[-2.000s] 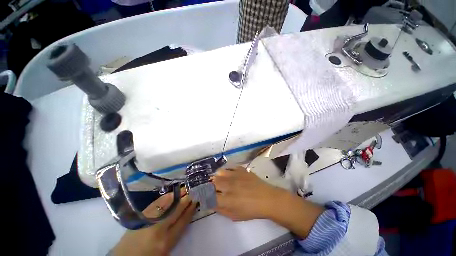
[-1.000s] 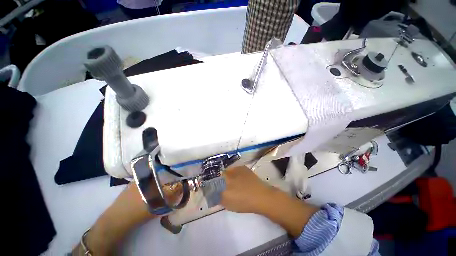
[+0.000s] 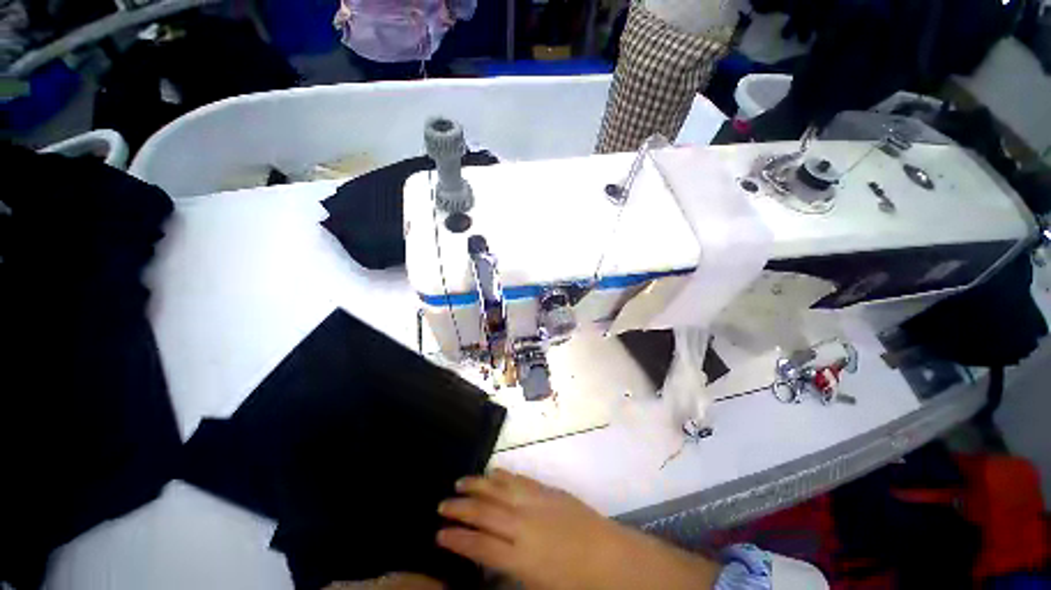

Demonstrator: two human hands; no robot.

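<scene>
A large black garment panel (image 3: 357, 449) lies in front and left of the machine head, its upper right corner near the presser foot (image 3: 532, 375). My right hand (image 3: 519, 524) is at the panel's right edge, fingers over the cloth and thumb side hidden. Only a sliver of my left hand (image 3: 392, 582) shows at the bottom edge, mostly hidden by the cloth and cut off, so its grip cannot be told. The white sewing machine head (image 3: 553, 231) has a blue stripe. No black cloth shows under the foot.
A big black garment pile (image 3: 75, 369) stands at left, meeting the panel. A small black stack (image 3: 375, 213) lies behind the machine head. Thread snips (image 3: 824, 380) lie on the bed at right. A white cloth strip (image 3: 720, 231) drapes over the arm. A person in checked cloth stands behind.
My hands have moved from the needle area toward the lower left and front, and the large black panel has come into view there. The camera view has shifted, showing more of the left side.
</scene>
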